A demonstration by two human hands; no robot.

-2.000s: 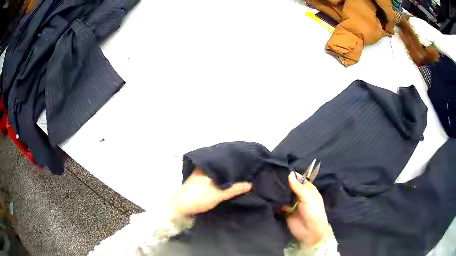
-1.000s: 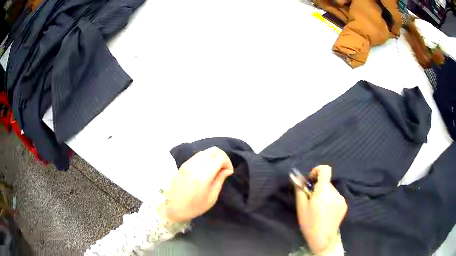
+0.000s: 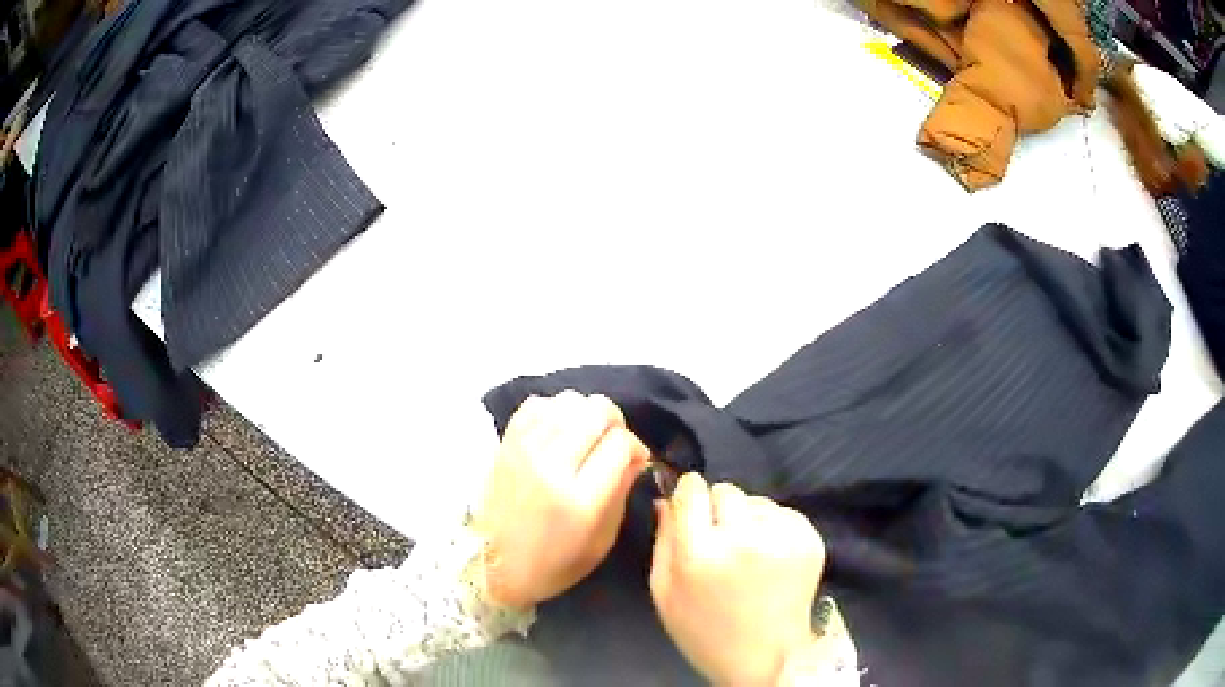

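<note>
Dark pinstripe trousers lie across the near and right part of the white table, bunched in front of me. My left hand grips the cloth near its upper left opening, fingers closed. My right hand is close beside it, fingertips nearly touching the left ones. The thread snips show only as a small bit of metal at the right fingertips; their handle is hidden by the hand.
A heap of dark striped trousers hangs over the table's left edge, above a red stool. An orange-mustard padded jacket, a yellow strip and brown fur trim lie far right. Dark cloth is at the right edge.
My right hand has moved left with the snips, from over the cloth to beside my left hand. My left hand stays on the cloth near the opening. The whole view has shifted slightly.
</note>
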